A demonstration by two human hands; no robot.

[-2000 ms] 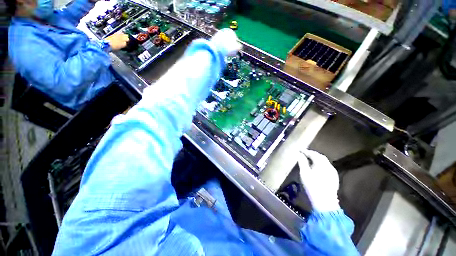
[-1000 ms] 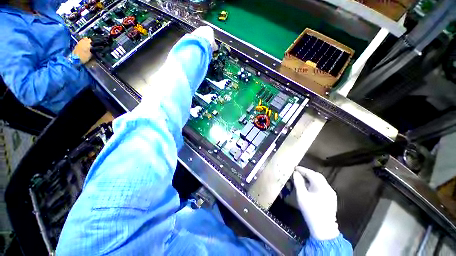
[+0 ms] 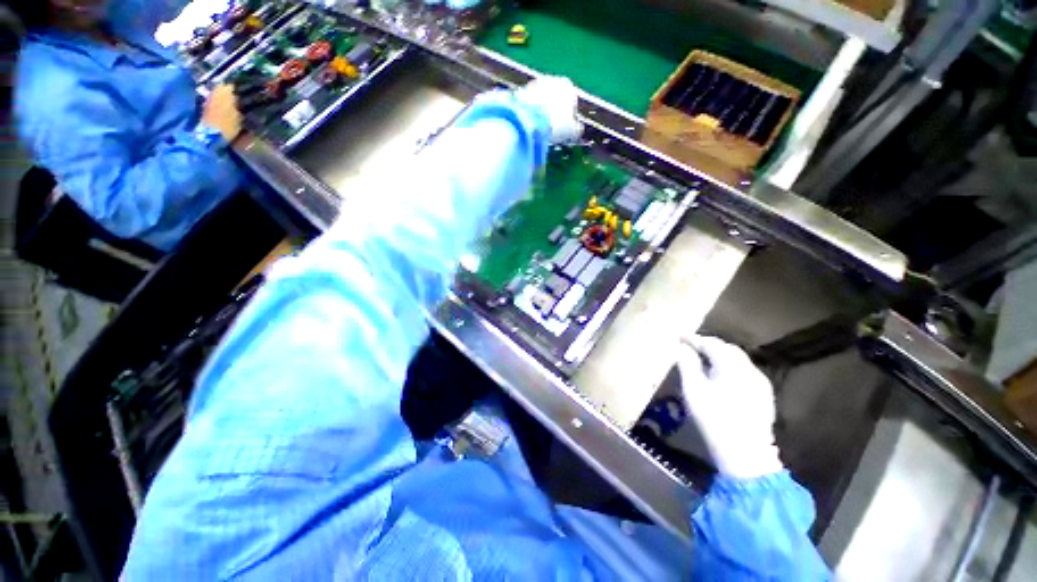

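Observation:
A green circuit board (image 3: 531, 237) sits in a dark carrier (image 3: 544, 341) between the line's metal rails. A red-orange coil (image 3: 597, 238) and yellow parts (image 3: 606, 213) show near its right end. My left hand (image 3: 554, 107), white-gloved, is over the board's far edge by the far rail. Its fingers are blurred and partly hidden, and my sleeve covers the board's left part. My right hand (image 3: 729, 404), white-gloved, is off the board to the right, above the line, with thumb and fingertips close together. Whether it holds something cannot be told.
A brown carton (image 3: 720, 113) with a grid of black parts stands on the green mat (image 3: 614, 57) beyond the far rail (image 3: 796, 224). A blue-coated person (image 3: 114, 136) works at boards on the left. Dark frames (image 3: 171, 387) lie in a black bin below the line.
My left hand has moved right along the board's far edge, and my sleeve now covers more of the board. My right hand is little changed; the view has shifted slightly.

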